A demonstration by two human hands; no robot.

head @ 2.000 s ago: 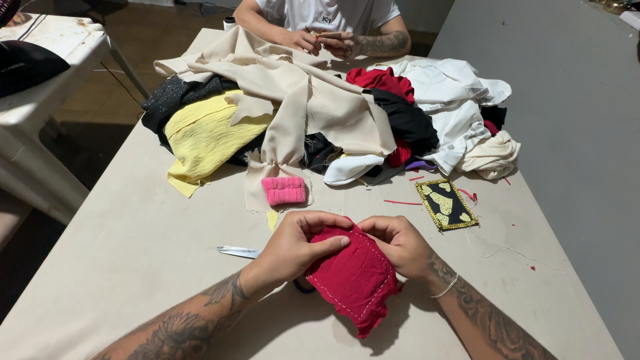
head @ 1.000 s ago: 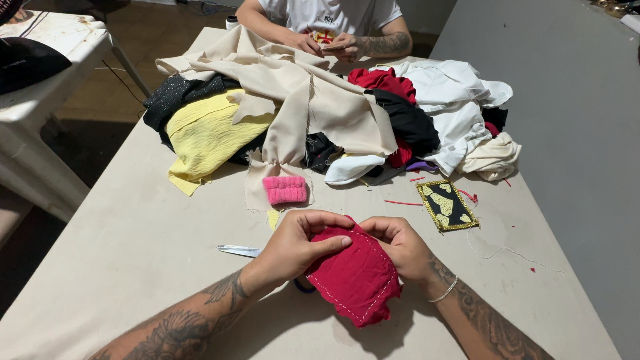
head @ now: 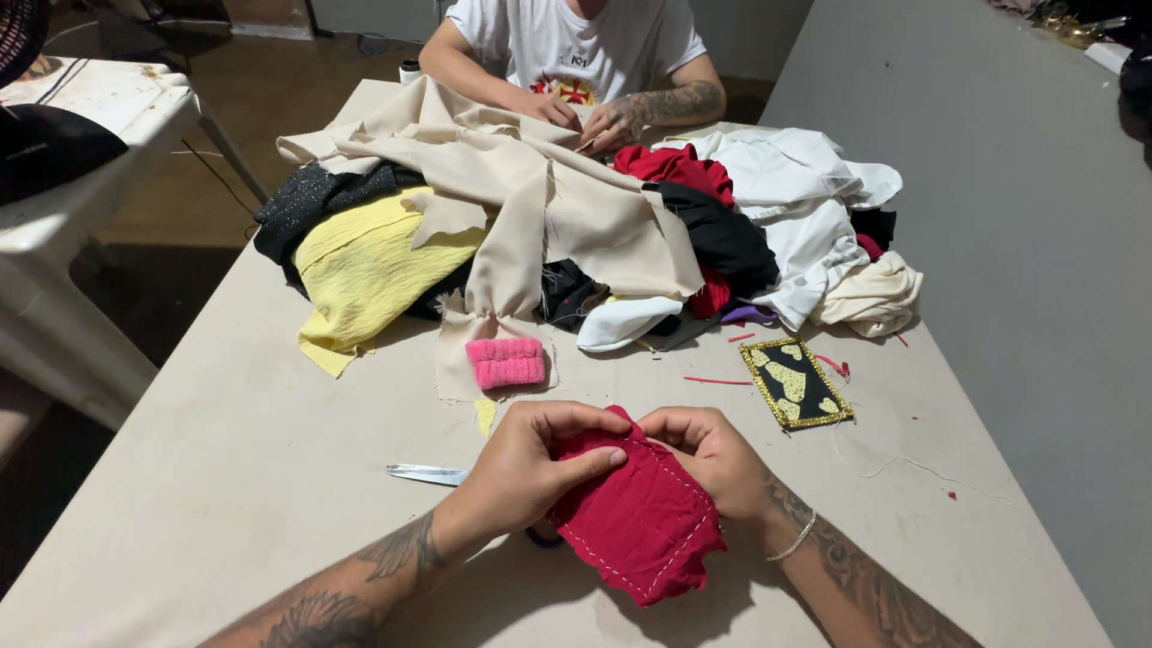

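Observation:
A red fabric piece point(head: 634, 517) with white running stitches along its edges hangs between my hands above the table. My left hand point(head: 549, 463) pinches its upper left part, thumb on top. My right hand point(head: 706, 454) grips the upper right edge, its fingertips partly hidden behind the cloth. Scissors point(head: 427, 474) lie under my left hand, one blade showing and the handle mostly hidden. Beyond my hands, a pink terry cloth piece point(head: 506, 363) rests on a beige scrap. A black patch with gold trim point(head: 796, 383) lies to the right.
A heap of fabrics spans the table's far part: beige cloth point(head: 594, 211), yellow cloth point(head: 378, 261), black cloth point(head: 720, 234) and white cloth point(head: 774, 180). Behind it, a person point(head: 576, 54) works with both hands. Red strips and loose thread point(head: 936, 472) lie at right. A white plastic table point(head: 117, 171) stands left.
The other person's hands have shifted lower and to the right, behind the heap. My hands keep nearly the same hold on the red fabric.

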